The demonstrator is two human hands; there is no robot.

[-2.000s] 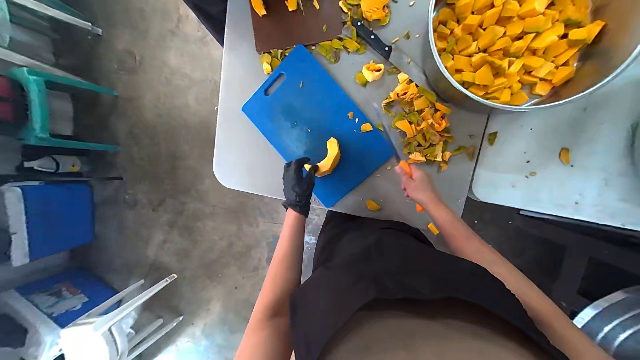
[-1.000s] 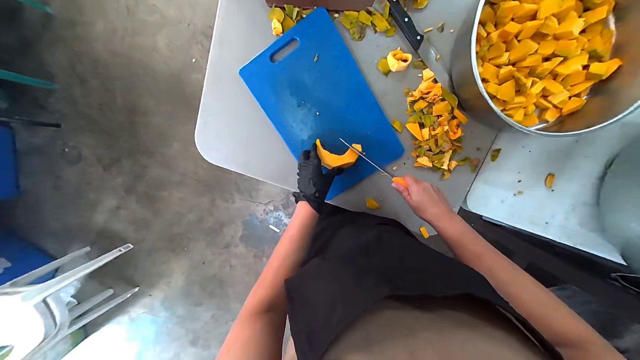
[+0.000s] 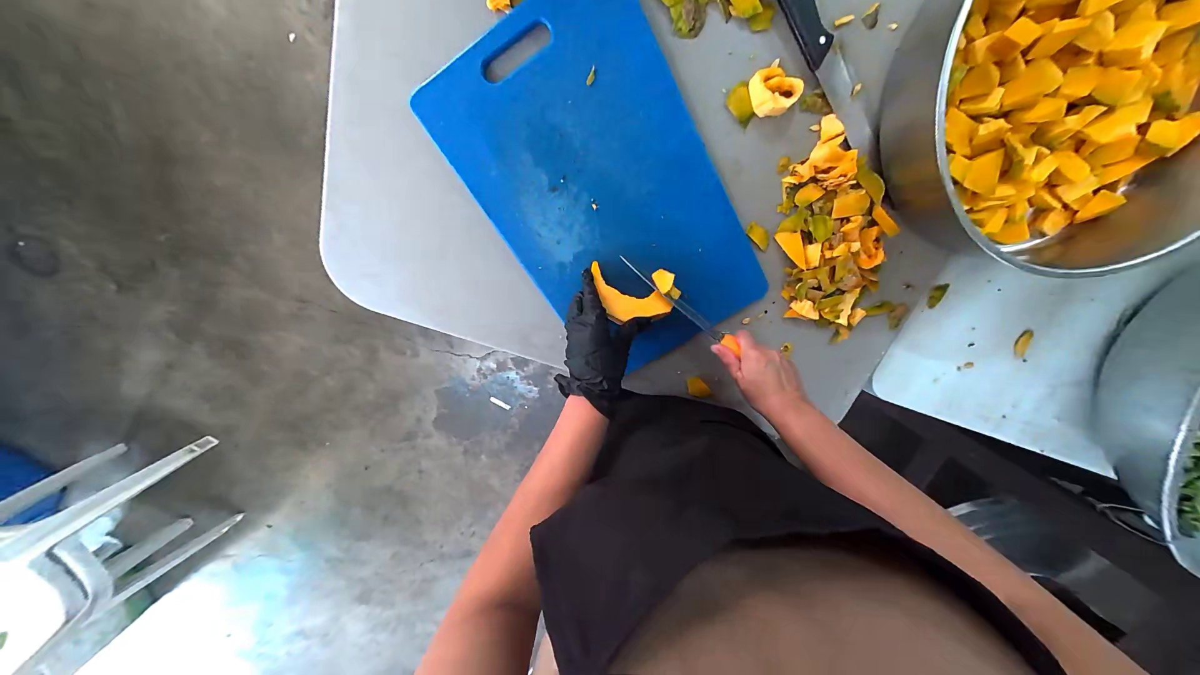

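My left hand (image 3: 594,342), in a black glove, holds a curved slice of orange squash (image 3: 630,304) near the lower end of a blue cutting board (image 3: 619,141). In my bare right hand (image 3: 764,373) is a kitchen knife (image 3: 677,305) with an orange handle. Its blade lies at the right end of the slice, pointing up and left. A small cut piece of squash (image 3: 664,280) sits just beyond the blade, close to the slice. To the right of the board, a heap of squash peels and trimmings (image 3: 830,234) lies on the grey table (image 3: 403,216).
A large metal pot (image 3: 914,141) of squash chunks (image 3: 1050,103) stands at upper right. Beside it lies a second knife with a black handle (image 3: 806,33). Another metal pot (image 3: 1139,375) is at the right edge. White plastic chair legs (image 3: 112,497) show at lower left.
The knife has come over the board to the slice, and a small piece now lies apart at its right end. The view has shifted and come closer to the board.
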